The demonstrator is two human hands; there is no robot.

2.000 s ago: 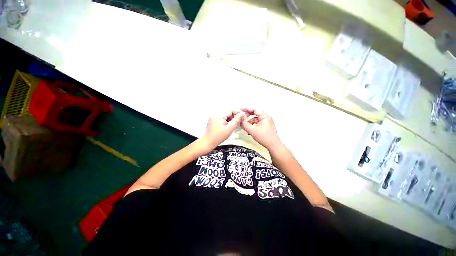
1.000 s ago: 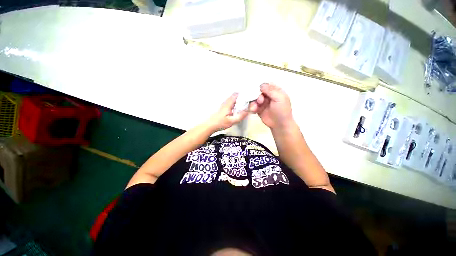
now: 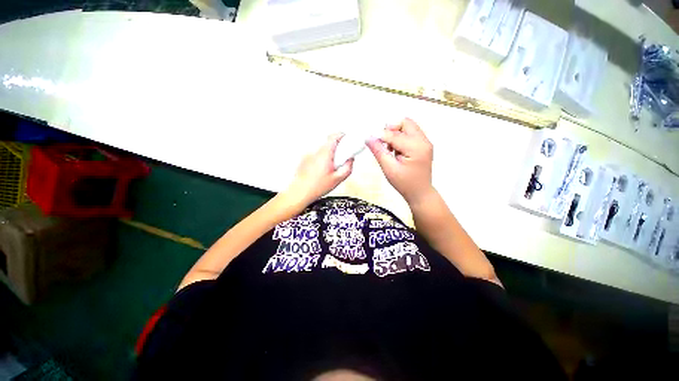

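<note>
My left hand [image 3: 321, 173] and my right hand [image 3: 405, 155] are close together over the table in front of my chest. A slim white stick-like piece [image 3: 351, 155], perhaps a handheld device, runs between them. My left fingers and thumb grip its lower left end. My right fingertips are pinched at its upper right end. The piece is overexposed against the white table, so its outline and exact kind are unclear.
The glossy white table [image 3: 186, 97] has a raised board along its far side. Filled trays [image 3: 548, 175] stand in a row at right. Stacks of empty trays [image 3: 531, 61] and a bagged heap [image 3: 659, 83] are beyond. Another white stack [image 3: 316, 26] is at the far side. A red stool [image 3: 74, 181] stands at left.
My hands first came apart, and a white piece came into view between them. In the last second my left hand has shifted slightly left. The view has moved, so the table things appear higher.
</note>
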